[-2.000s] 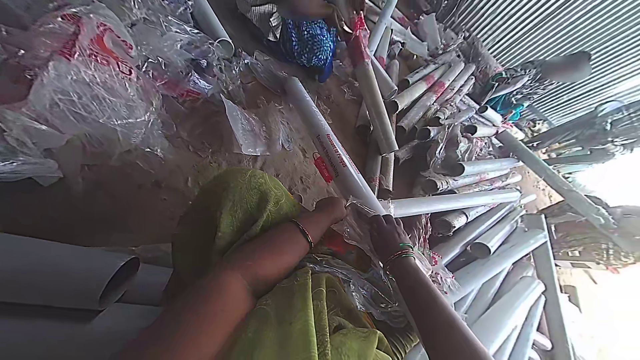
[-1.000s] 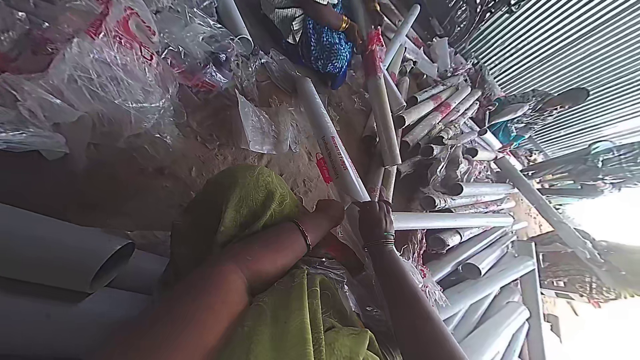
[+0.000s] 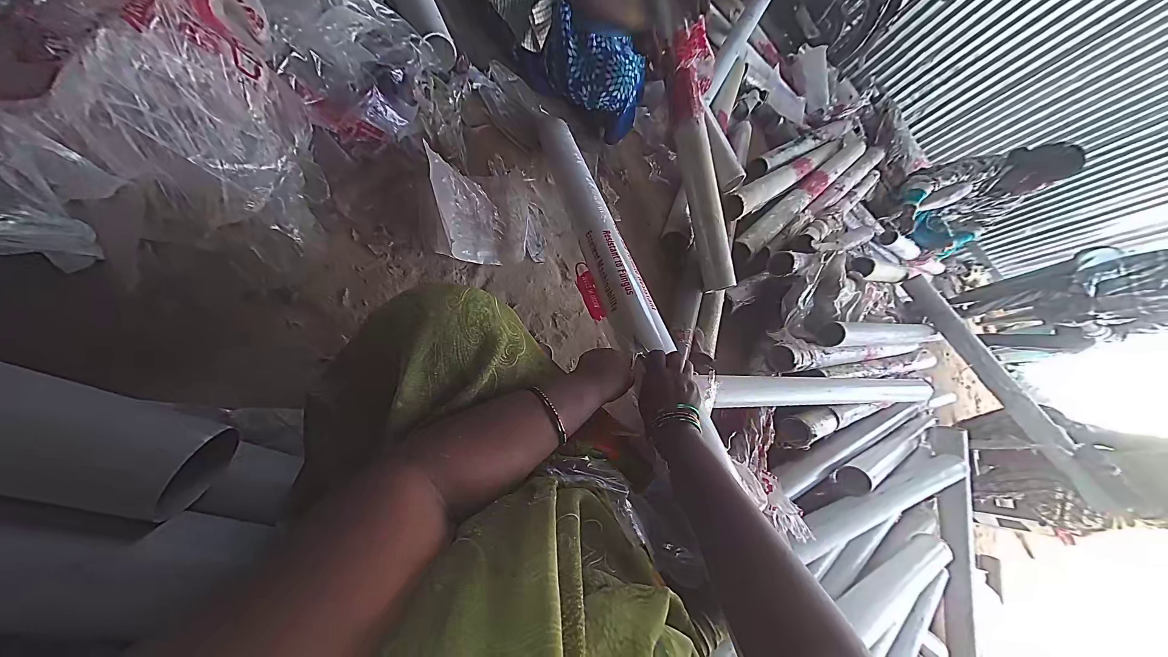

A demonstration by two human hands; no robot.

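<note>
A long pale pipe in clear printed film (image 3: pixel 607 246) slants from the upper middle down past both my hands. My right hand (image 3: pixel 671 392), with green and gold-coloured bangles at the wrist, is closed around the pipe. Close beside it, my left hand (image 3: pixel 604 372) has its fingers bent against the pipe and its film; the fingertips are hidden. A dark bracelet (image 3: pixel 550 415) circles my left wrist. Crumpled clear film (image 3: pixel 671 538) hangs below the hands by the green cloth (image 3: pixel 511 557) over my lap.
Heaps of crumpled plastic film (image 3: pixel 182 137) lie at the upper left. Large grey pipes (image 3: pixel 100 438) lie at the lower left. Many pipes (image 3: pixel 876 493) are stacked at the right. A person in blue patterned cloth (image 3: pixel 598 73) is at the top, another person (image 3: pixel 949 201) farther back.
My right hand has moved closer to my left hand along the pipe. The other person's hand with bangles, seen at the top one second ago, is no longer plainly visible.
</note>
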